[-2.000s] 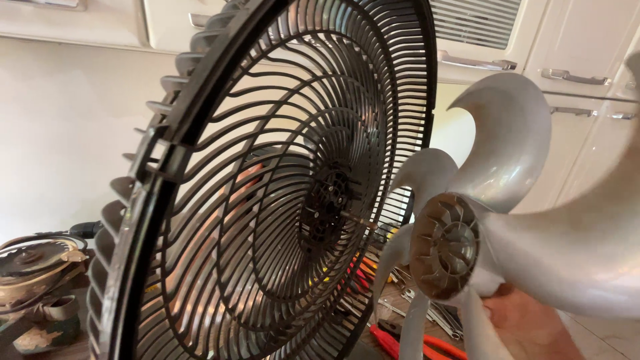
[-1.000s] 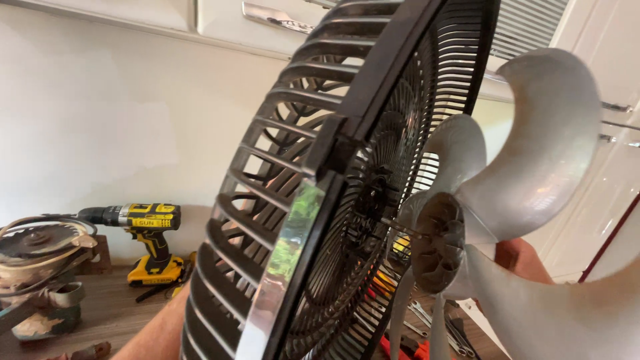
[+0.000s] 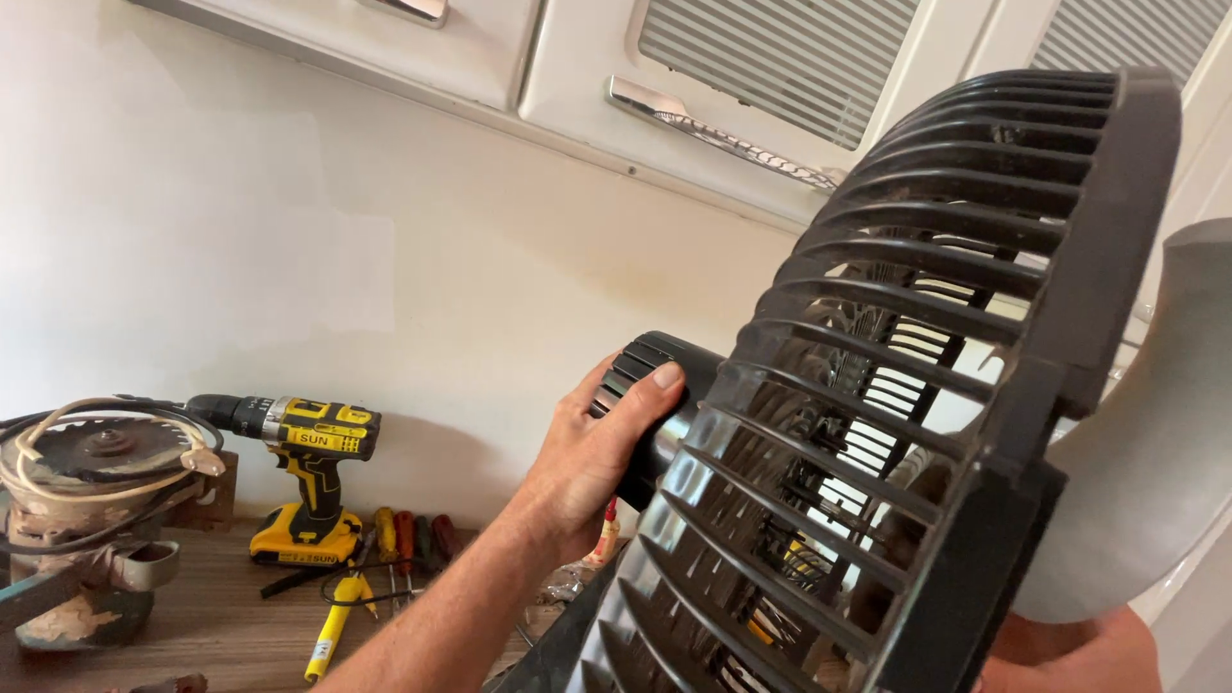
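Note:
Seen almost edge-on, a black plastic fan grille (image 3: 828, 404) fills the right of the view. Behind it sits the black motor housing (image 3: 664, 404), and my left hand (image 3: 597, 452) is wrapped around that housing with the thumb on top. On the grille's far side is a grey fan blade (image 3: 1126, 443), partly cut off by the right edge. Below that blade my right hand (image 3: 1073, 654) shows at the lower right; its fingers are mostly hidden, though it seems to hold the blades.
A yellow and black cordless drill (image 3: 322, 433) stands on the wooden worktop (image 3: 231, 616). Left of it is an old machine with a toothed disc (image 3: 106, 443) and cables. Several screwdrivers (image 3: 387, 534) and a yellow tool (image 3: 332, 626) lie nearby. White cabinets (image 3: 481, 48) hang above.
The grille has turned from showing its open face to nearly edge-on. My left hand and the motor housing have come into plain view. The blade hub, visible earlier, is now hidden.

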